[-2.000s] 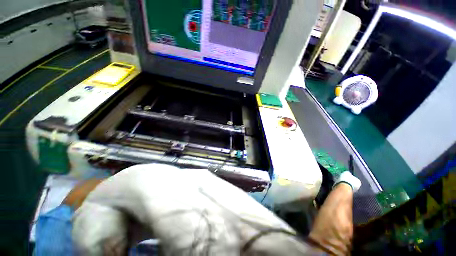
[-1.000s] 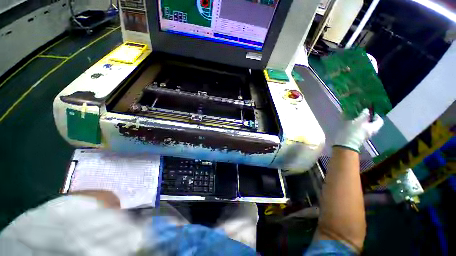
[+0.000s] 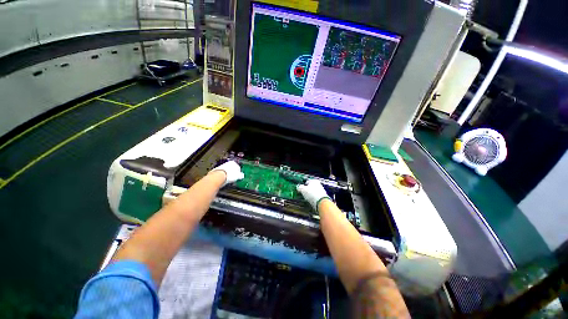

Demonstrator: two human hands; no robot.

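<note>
A green circuit board (image 3: 265,180) lies flat between the silver clamp rails (image 3: 324,180) in the open bay of the cream AOI machine (image 3: 414,227). My left hand (image 3: 231,172), in a white glove, is at the board's left end and holds it there. My right hand (image 3: 311,192), also gloved, is at the board's right end, with a thin dark stick, a pen or marker, by its fingers. The fingertips of both hands are small and partly hidden.
The monitor (image 3: 321,62) stands behind the bay. A red button (image 3: 408,181) and a green pad (image 3: 381,153) are on the right shoulder. Printed paper (image 3: 190,274) and a dark keyboard (image 3: 249,283) are below. A conveyor (image 3: 458,205) and white fan (image 3: 481,151) are at right.
My right hand has brought the circuit board from above the conveyor at right into the bay. My left hand has come into view at the board's left end.
</note>
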